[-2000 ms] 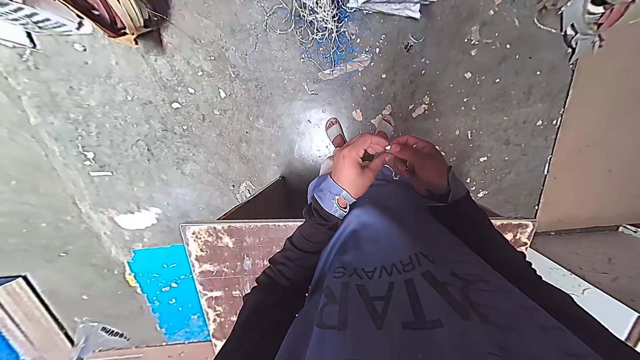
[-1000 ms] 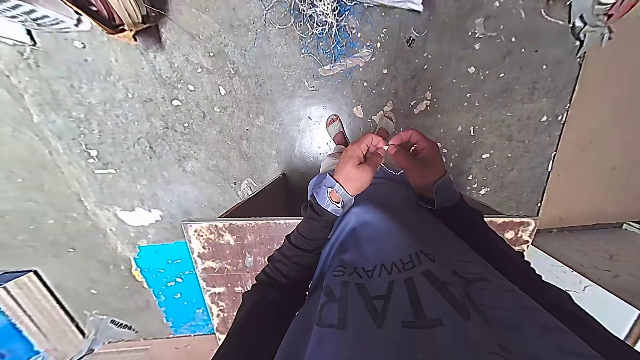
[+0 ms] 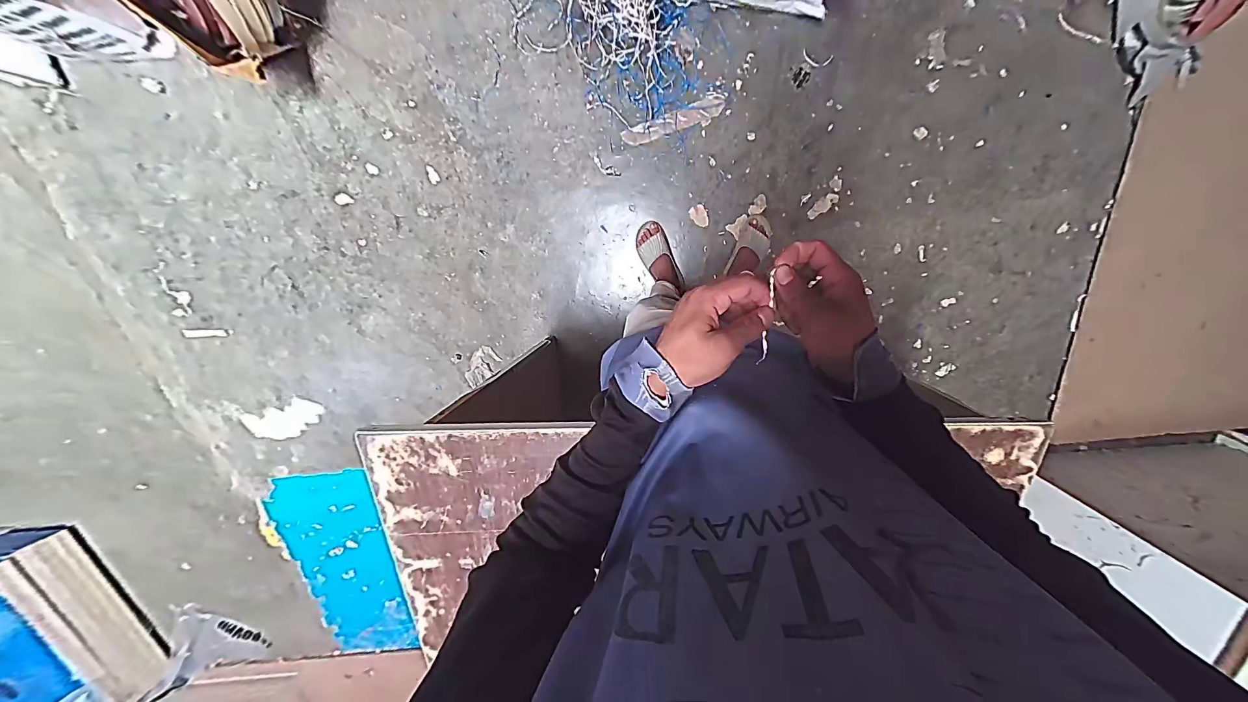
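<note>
My left hand (image 3: 717,327) and my right hand (image 3: 827,302) meet in front of my lap, above my sandalled feet. A short piece of white twisted string (image 3: 772,289) runs between the thumb and fingers of both hands. One end hangs below my left fingers, and the upper part lies at my right thumb and fingertip. Blue cuffs show at both wrists under black sleeves. A dark blue garment with lettering covers my front.
Tangled white and blue string (image 3: 634,49) lies on the grey concrete floor ahead. A worn brown board (image 3: 468,497) is beneath me, beside a blue sheet (image 3: 341,556). Stacked sheets (image 3: 88,604) stand at lower left, a brown panel (image 3: 1160,263) at right. Paper scraps dot the floor.
The fingertips of my hands were close together one second ago; now they are slightly apart, with the string's length and a hanging end showing more plainly.
</note>
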